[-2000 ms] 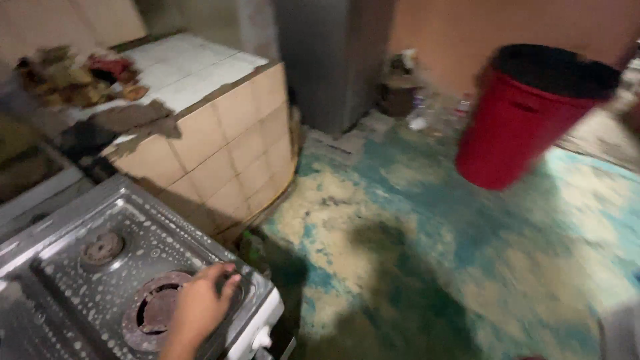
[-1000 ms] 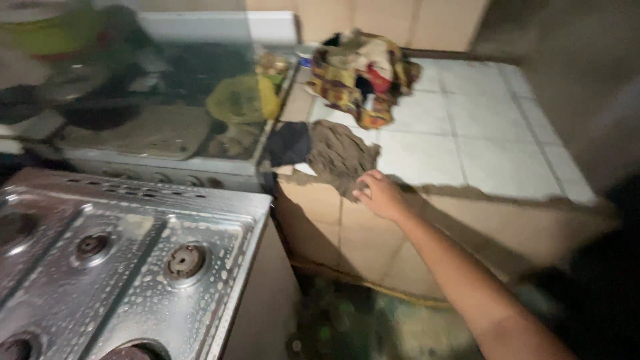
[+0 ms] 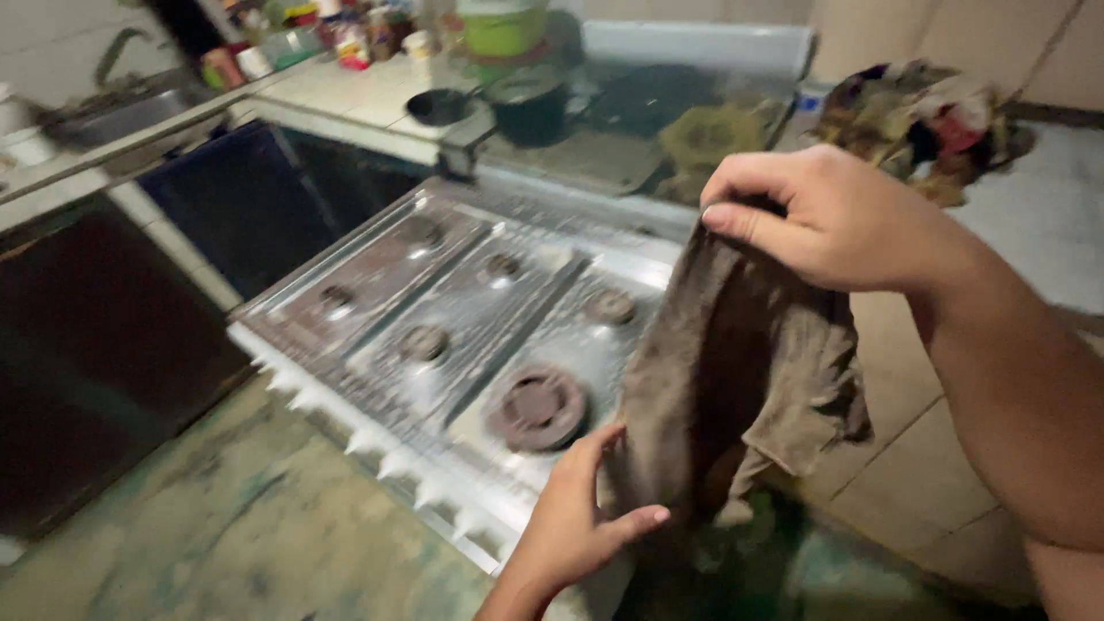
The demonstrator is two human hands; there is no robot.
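Pinched between the thumb and fingers of my right hand, a crumpled brown cloth hangs down over the right edge of the gas stove. My left hand is at the lower left of the cloth, thumb and fingers spread; whether it touches the cloth is unclear. The steel stove top has wet-looking whitish spots and several burners, the largest a rusty brown burner near the front right corner. White knobs line its front edge.
Behind the stove stands a second cooker with a glass surface, a dark pot and a yellow object. More cloths lie on the tiled counter at right. A small pan and a sink are at left.
The brown cloth lay on the tiled counter's edge with my right hand at it; now that hand holds it up beside the stove. My left hand has come into view. The view has swung left.
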